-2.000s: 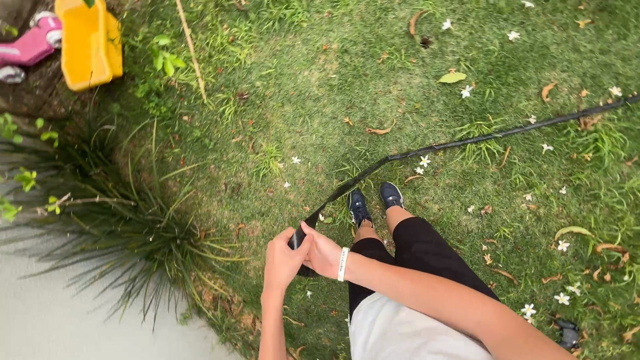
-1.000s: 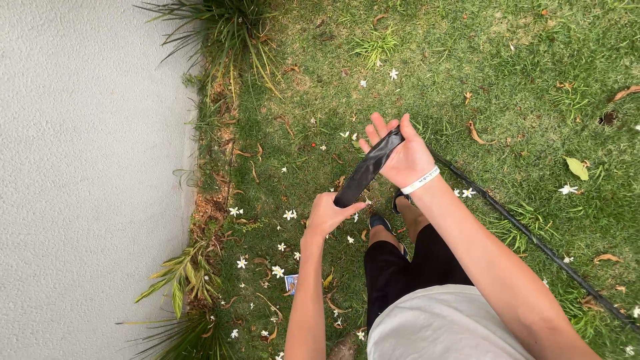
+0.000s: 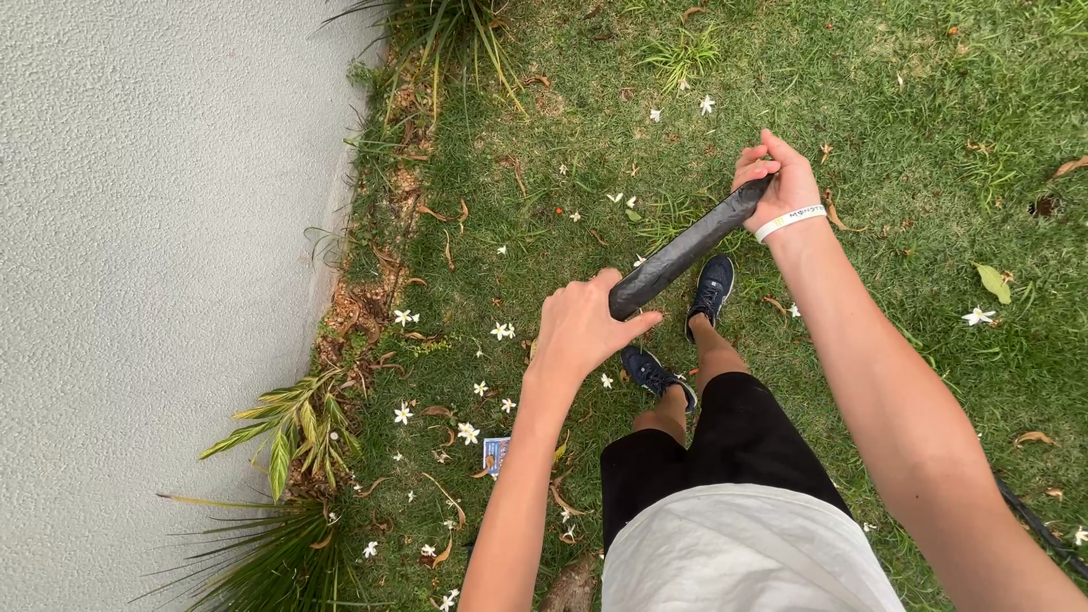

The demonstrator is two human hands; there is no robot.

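Note:
A flat, slightly wrinkled black plastic strip (image 3: 680,253) stretches diagonally between my two hands above the grass. Its lower-left end is in my left hand (image 3: 586,319), with the thumb and fingers on either side of it. The upper-right end sits in my right hand (image 3: 775,177), whose fingers curl over it; a white printed wristband (image 3: 790,221) circles that wrist. More of a black strip (image 3: 1041,527) lies on the grass at the lower right, behind my right forearm. Whether it joins the held piece is hidden.
A white textured wall (image 3: 170,212) rises on the left, with spiky plants (image 3: 263,552) and a variegated leafy plant (image 3: 285,425) at its foot. White blossoms and dry leaves dot the grass (image 3: 892,127). A tree stump or root (image 3: 571,586) and a small printed packet (image 3: 495,456) lie near my feet.
My hands have moved apart, with the black strip now stretched between them. My right hand, spread a second ago, has curled around the strip. The view has swung toward the wall since two seconds ago.

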